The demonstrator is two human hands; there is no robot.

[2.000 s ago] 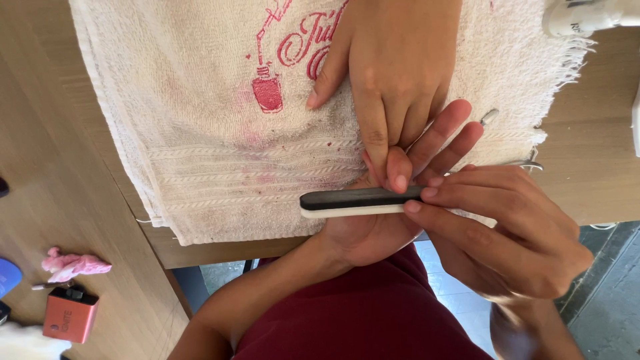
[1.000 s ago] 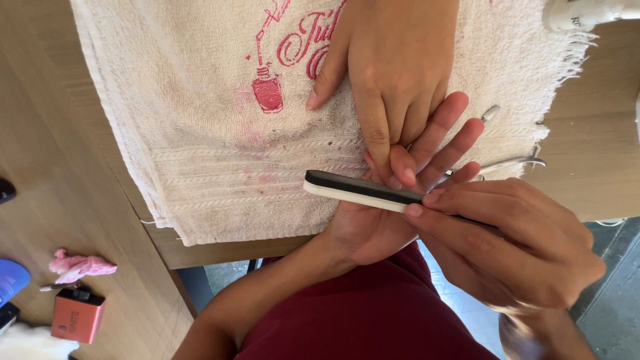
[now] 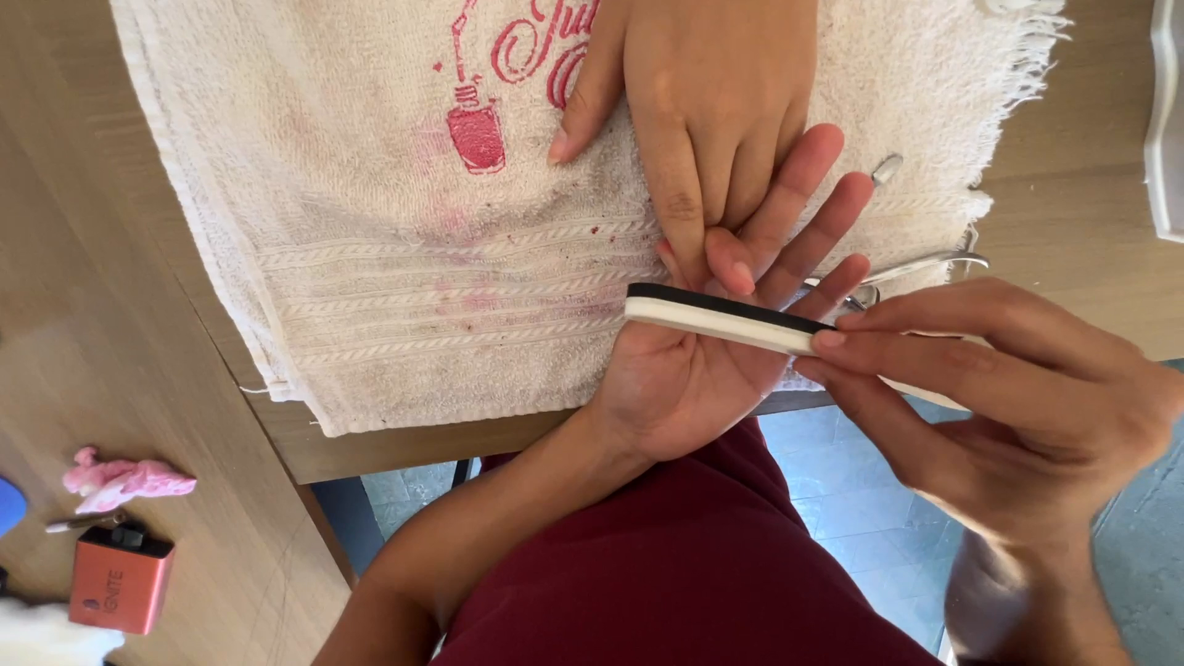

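Observation:
My left hand [image 3: 684, 379] is palm up at the towel's near edge, thumb and index finger gripping a fingertip of another person's hand [image 3: 721, 102], which lies palm down on the white terry towel [image 3: 370, 185]. My right hand [image 3: 1008, 388] pinches a black-and-white nail buffer block [image 3: 721, 319] by its right end. The block's free end reaches left above my left palm, just below the held fingertip. Whether the block touches a nail cannot be told. My left hand's other fingers are spread.
Metal nippers [image 3: 916, 268] and a metal tool tip [image 3: 888, 169] lie on the towel's right part. A white tray edge [image 3: 1161, 129] is at far right. At lower left are an orange box [image 3: 122, 578], a pink cloth item [image 3: 125, 481], a thin stick [image 3: 83, 524] and white cotton-like material [image 3: 51, 638].
The buffer block has tilted, its free end now higher than the end in my right hand, and its white side shows more. My left hand keeps its hold on the other person's finger.

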